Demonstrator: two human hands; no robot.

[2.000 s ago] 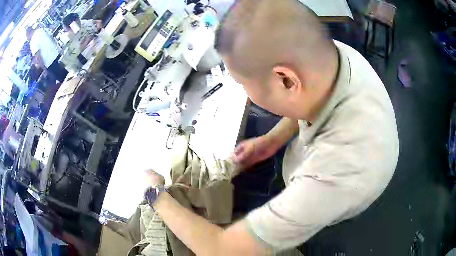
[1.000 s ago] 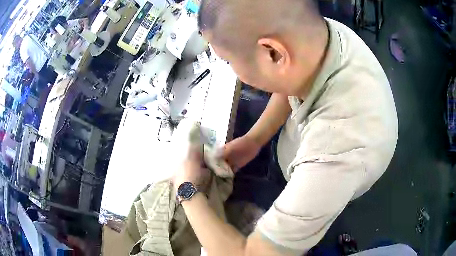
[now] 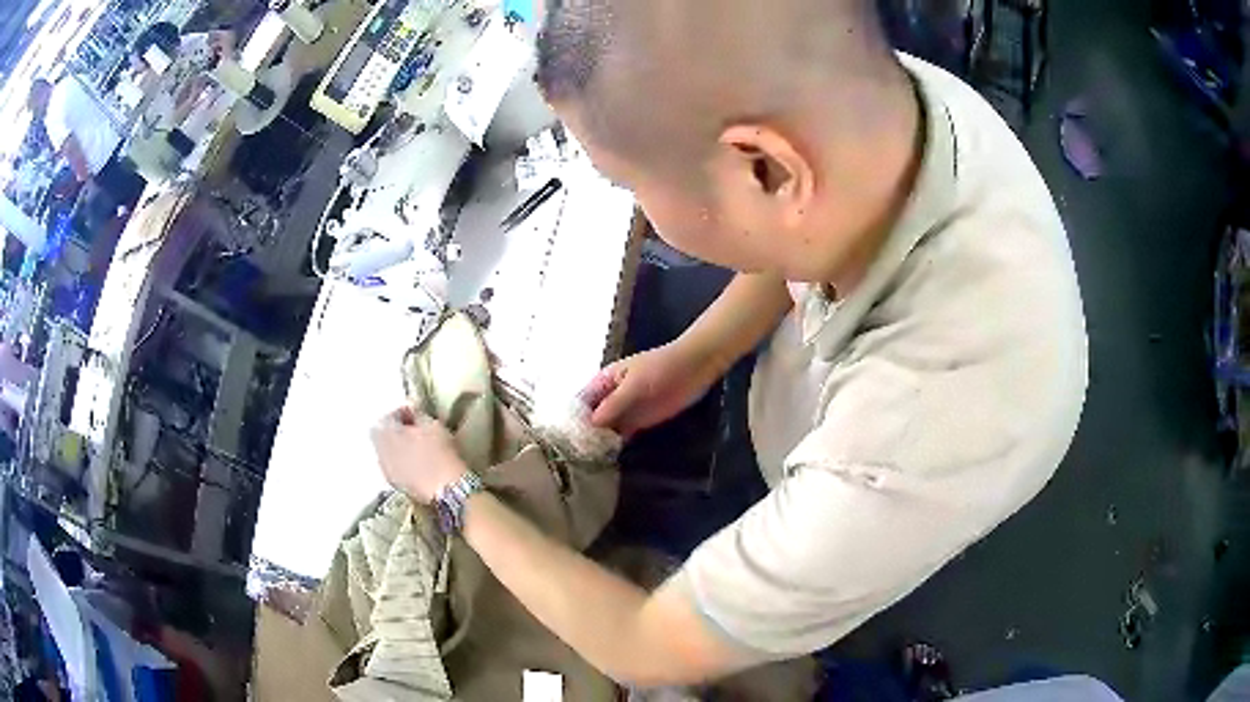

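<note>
The olive-khaki garment (image 3: 514,583) lies bunched over the near end of the white table (image 3: 309,460) and hangs off its edge. Pale striped lining (image 3: 407,603) shows at its lower left. My left hand (image 3: 418,455), with a wristwatch, pinches the garment's edge beside a raised olive fold (image 3: 459,377). My right hand (image 3: 647,390) is near the table's right edge, its fingertips closed on a pale part of the cloth (image 3: 583,428). The raised fold stands just below the sewing machine's needle area, which is partly hidden. A white label (image 3: 543,686) shows low on the cloth.
The sewing machine (image 3: 398,206) and a control panel (image 3: 368,62) stand beyond my hands. A dark slender tool (image 3: 532,203) lies right of the machine. The wearer's head covers part of the table's far end. Another person (image 3: 80,126) is at upper left.
My left hand has moved left, away from my right hand, and a fold of the garment now stands up between it and the machine. The white label has come into view.
</note>
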